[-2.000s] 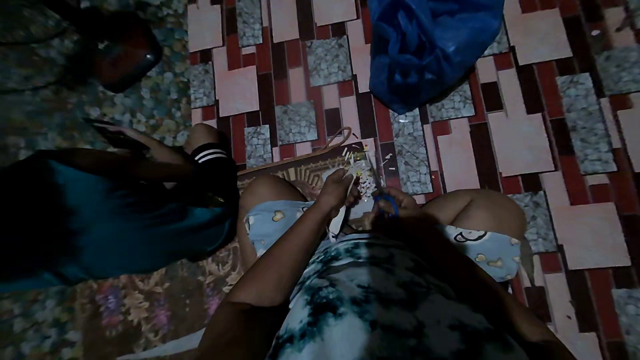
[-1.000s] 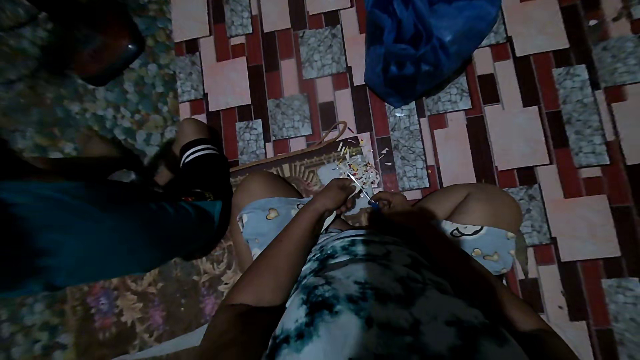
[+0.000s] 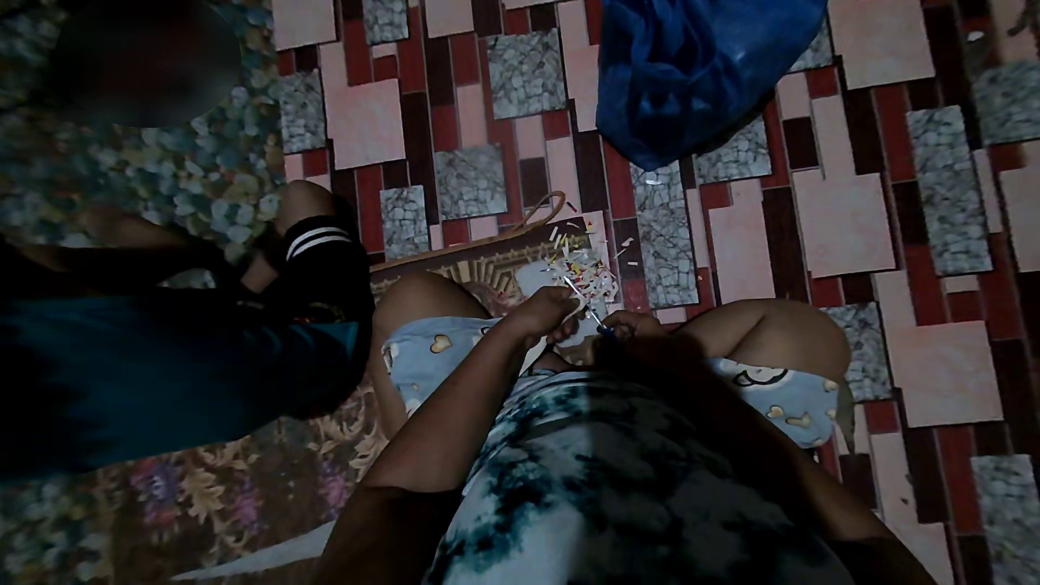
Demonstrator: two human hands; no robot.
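Observation:
My left hand (image 3: 546,315) is closed around a thin whitish strip (image 3: 578,307), too dim to name further. Scissors (image 3: 587,305) with blue handles are in my right hand (image 3: 632,327), their blades pointing up and left beside my left fingers. Small cut pieces (image 3: 587,272) in white, red and yellow lie heaped on the mat just beyond both hands, with a few strewn on the tiles. A pale flat thing (image 3: 534,278) lies beside the heap, partly hidden by my left hand.
A blue plastic bag (image 3: 699,73) lies on the patterned floor ahead. The mat (image 3: 455,264) has a brown edging with a loose loop. Another person (image 3: 179,366) in teal and black clothing sits close at my left. A dark rounded object (image 3: 146,61) is at the upper left.
The other person's hand, with a dark flat object near it two seconds ago, has drawn back out of clear sight. My hands stay close together over the mat, and the scissors have shifted slightly.

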